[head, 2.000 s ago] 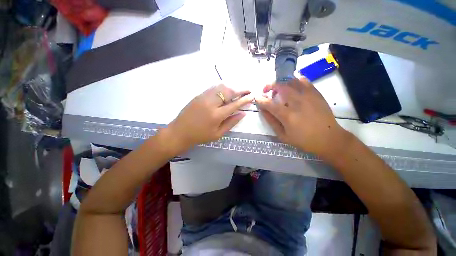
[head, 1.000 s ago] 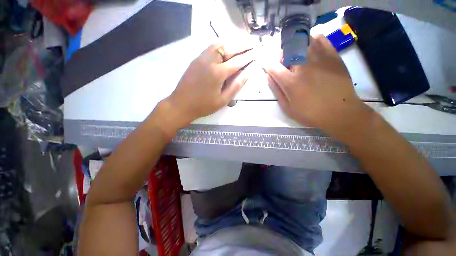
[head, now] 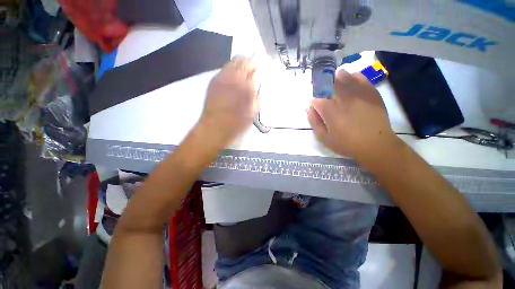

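The white sewing machine head stands over the table, its presser foot and needle area in strong glare. My left hand is blurred, left of the needle, its fingertips lost in the glare; whether it holds anything I cannot tell. My right hand lies right of and below the needle, fingers bent; any small piece under its fingertips is washed out. A dark shaped panel lies on the table left of my left hand. Pale and dark cut pieces rest on my lap below the table edge.
A smartphone and a blue-yellow small item lie right of my right hand. Metal tools are at far right. A grey ruled edge runs along the front. A red crate stands below; red cloth is upper left.
My left hand has moved left, away from my right hand, which stays near the needle. The view has also shifted, showing more of the machine head than one second ago.
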